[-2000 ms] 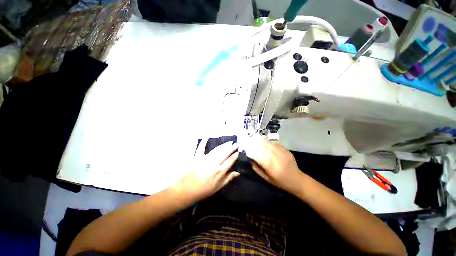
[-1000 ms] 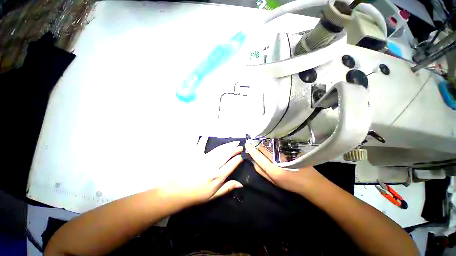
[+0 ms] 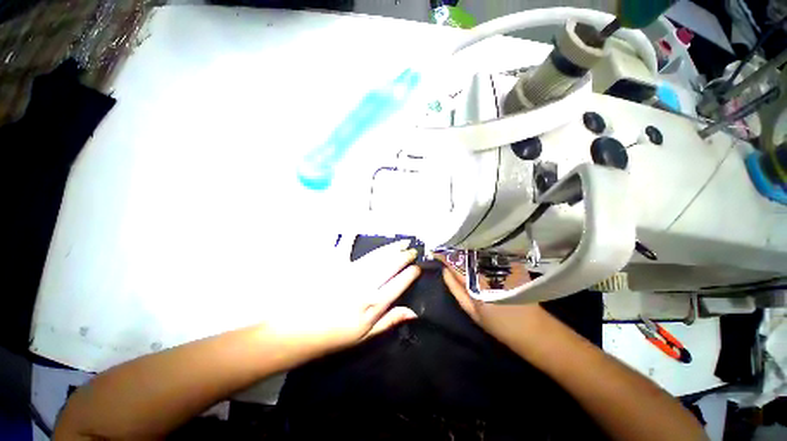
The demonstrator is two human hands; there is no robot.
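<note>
A black garment panel point(image 3: 431, 362) lies under both hands and hangs over the table's front edge towards my lap. Its upper end reaches the needle area, where a small black piece point(image 3: 373, 246) shows beyond my left fingers. My left hand point(image 3: 345, 293) presses flat on the cloth, left of the needle, overexposed by the lamp. My right hand point(image 3: 487, 301) holds the cloth right of the needle, partly hidden by the machine head. The presser foot and needle are mostly hidden by the fingers and the head.
The white sewing machine point(image 3: 682, 185) fills the right. The blue-teal lamp point(image 3: 358, 129) is left of its head. Snips with orange-red handles point(image 3: 664, 341) lie right of the bed. A stack of black panels point(image 3: 43, 164) lies at the left edge of the white table point(image 3: 173, 189).
The view has moved closer to the machine head since the earliest frame. Both hands stay at the needle; my right fingers have shifted slightly down and right from my left fingertips.
</note>
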